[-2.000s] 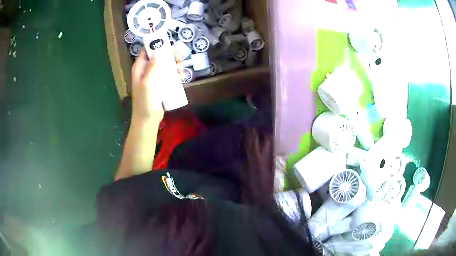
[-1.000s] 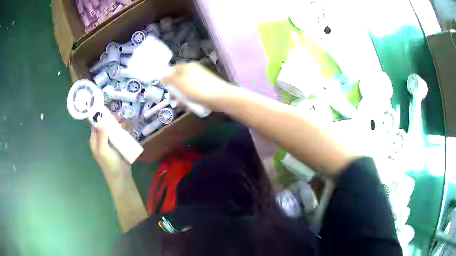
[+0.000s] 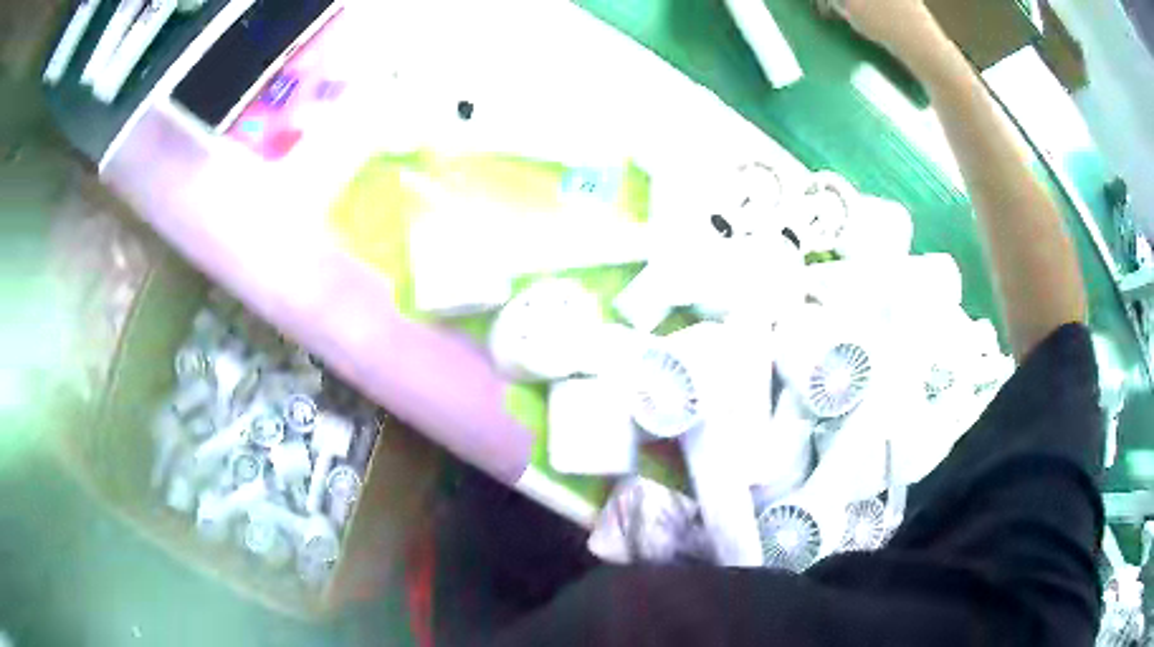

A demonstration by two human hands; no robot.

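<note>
White handheld fans lie heaped on the table, some with the slitted grille side up and some showing small black ovals. My right hand is at the top edge, over the green conveyor surface, with the arm stretched out past the heap. The hand is small and partly cut off, so its fingers and anything in them are unclear. A white fan-like piece lies left of the hand. My left hand is out of the picture.
An open brown carton of jumbled white fans stands at the lower left, below the table's lilac edge. A black smartphone lies at the table's upper left. A brown box is at the upper right.
The view has turned from the carton toward the table. My right hand has moved from over the carton to the far conveyor. My left hand, earlier holding a fan, has left the picture.
</note>
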